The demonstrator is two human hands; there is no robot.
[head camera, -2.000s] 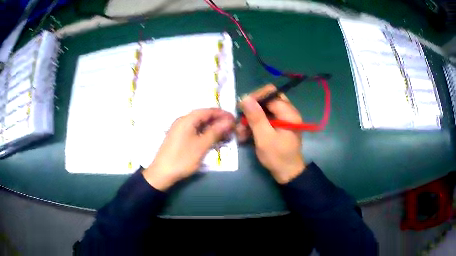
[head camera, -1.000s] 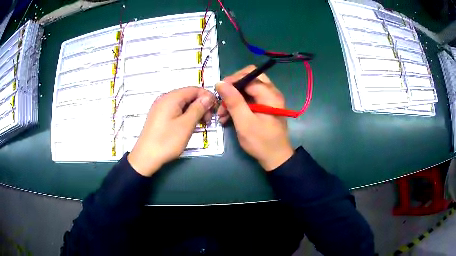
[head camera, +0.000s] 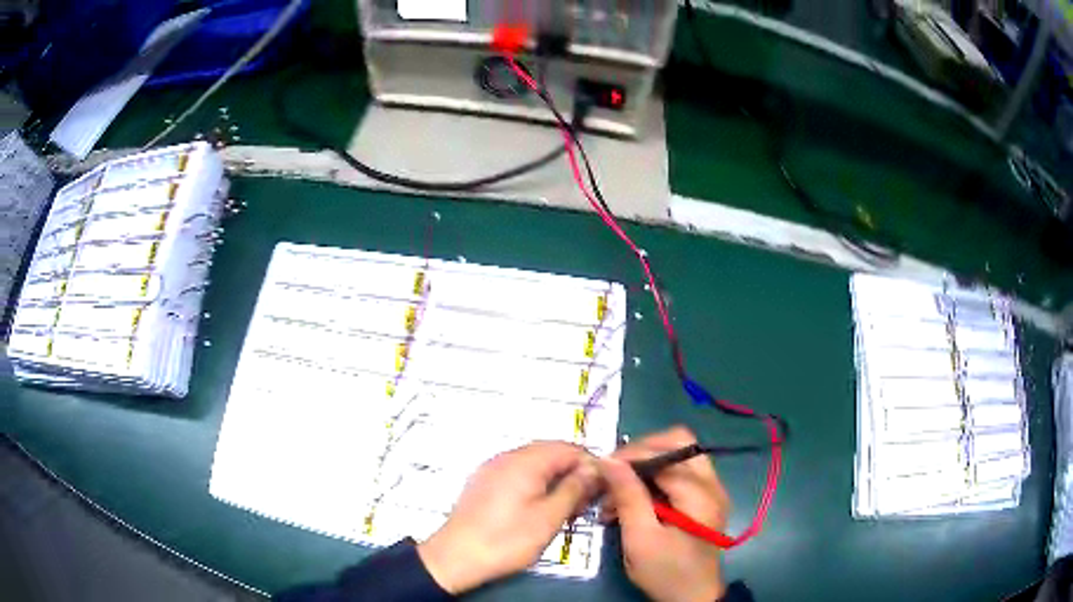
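A white tray (head camera: pixel 294 388) holds flat white strips in two columns, with small yellow patches and thin wires at the strip ends. My left hand (head camera: pixel 518 506) is over its lower right part, with thumb and fingertips pinched together; what they pinch is hidden, too small to tell. My right hand (head camera: pixel 671 517) touches the left fingertips and holds a black test probe (head camera: pixel 668 460) and a red test probe (head camera: pixel 694 524). The probe tips are hidden between the hands. Red and black probe cables (head camera: pixel 650 276) run from the right hand up to the instrument.
A beige-grey instrument (head camera: pixel 518 88) with a red display stands at the back. A thick tray stack (head camera: pixel 194 282) is at left and another tray stack (head camera: pixel 935 400) at right. A black cable (head camera: pixel 447 185) curves along the back. Blue material (head camera: pixel 235 47) lies at top left.
The view has tilted up, bringing the instrument into sight and putting tray and hands lower in the picture. Both hands stay together at the tray's right side, the right still holding both probes.
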